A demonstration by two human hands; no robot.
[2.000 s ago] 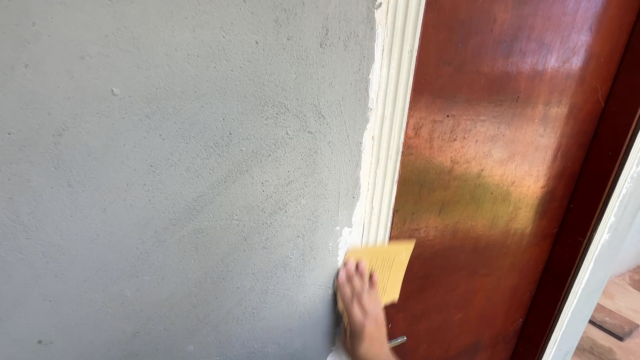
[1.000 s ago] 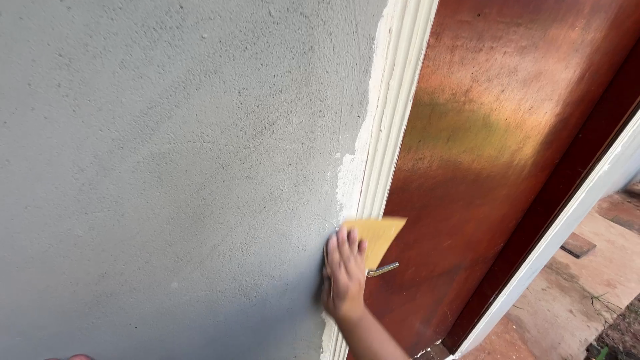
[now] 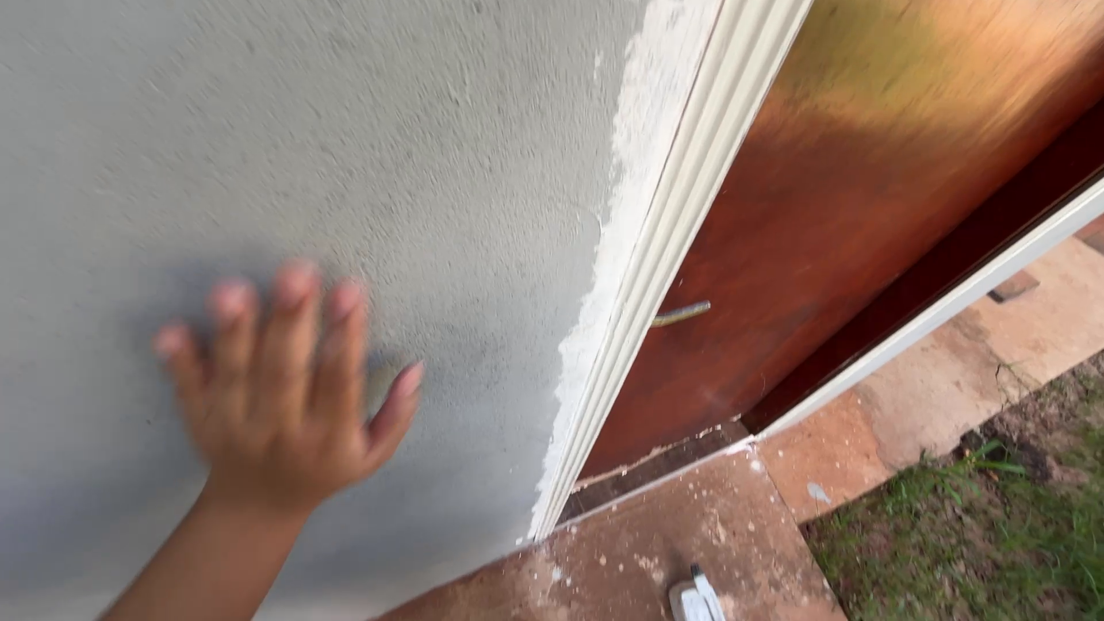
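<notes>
My left hand (image 3: 276, 397) is raised in front of the grey plastered wall (image 3: 448, 172), back toward me and fingers apart. It is blurred, and whether the palm touches the wall I cannot tell. Nothing is plainly held in it. A rough-edged strip of white filler or paint (image 3: 638, 129) runs down the wall beside the cream fluted door trim (image 3: 681, 198), to the right of the hand. My right hand and the yellow sheet, which looks like sandpaper, are out of view.
Right of the trim is a glossy reddish-brown door (image 3: 776, 241) with a metal handle (image 3: 681, 313). Below lies a paint-spotted tiled step (image 3: 655, 526). On it, at the bottom edge, sits a partly cut-off white object (image 3: 697, 599). Grass (image 3: 992, 517) borders the tiles at lower right.
The right hand with the yellow sheet, at the trim's edge in both earlier frames, has left view. My left hand has come up in front of the wall. The view has tilted down.
</notes>
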